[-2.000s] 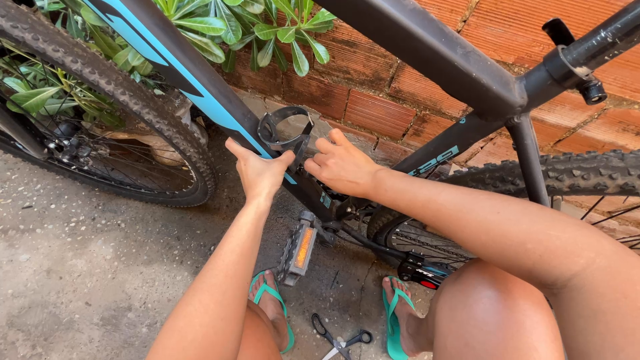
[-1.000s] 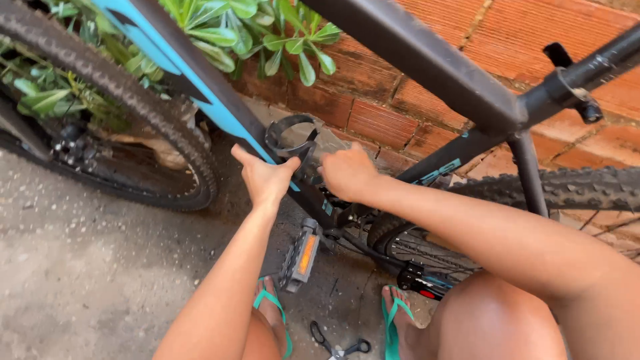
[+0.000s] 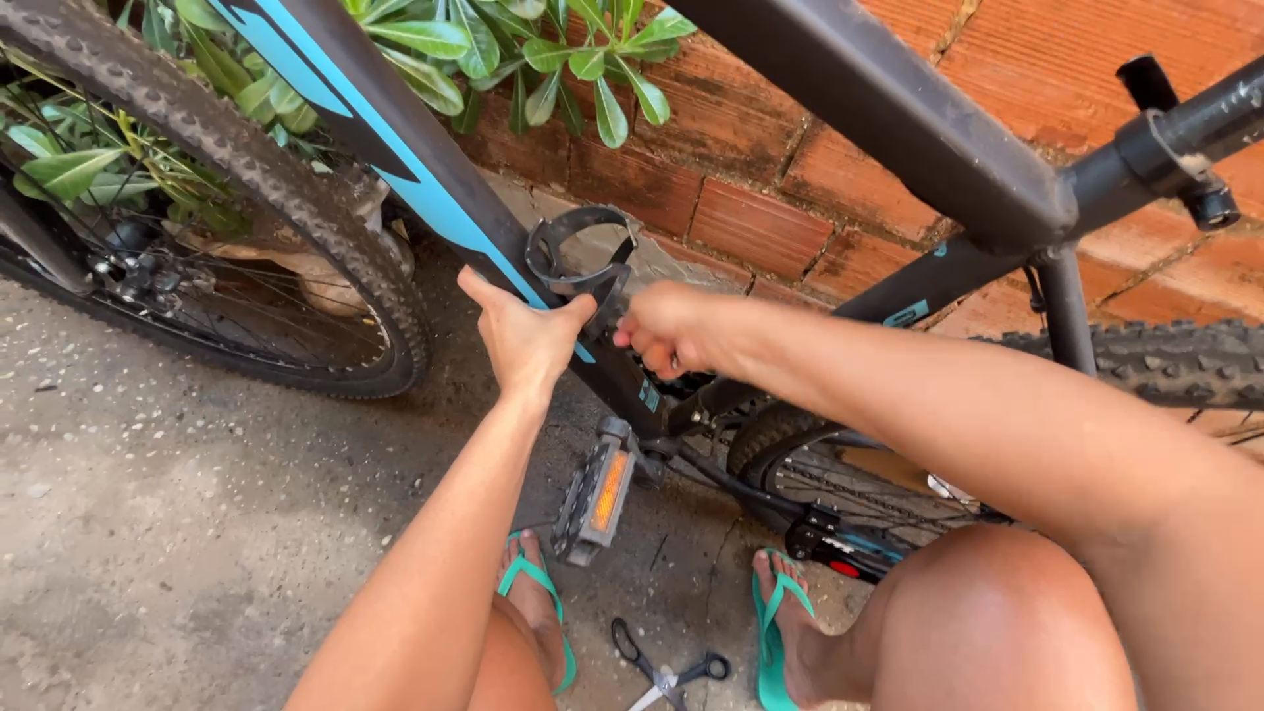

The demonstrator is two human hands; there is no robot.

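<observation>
A black bottle cage (image 3: 580, 249) sits against the black and blue down tube (image 3: 434, 202) of a bicycle. My left hand (image 3: 526, 331) is wrapped on the tube beside the cage, its thumb at the cage's lower part. Just right of the cage, my right hand (image 3: 671, 329) has its fingers curled; something small may be between them, but it is too hidden to tell. Below them are a pedal (image 3: 595, 494) with an orange reflector and, on the ground between my feet, scissors with black handles (image 3: 664, 679).
The front wheel (image 3: 400, 326) stands at the left before a leafy plant (image 3: 592, 64). Behind the frame rises a brick wall (image 3: 760, 225). The rear tyre (image 3: 1185, 363) and kickstand (image 3: 839, 543) are at the right, near my knee. My feet wear green flip-flops.
My right hand has shifted and turned slightly beside the cage, its fingers now showing more from below. The left hand stays on the tube.
</observation>
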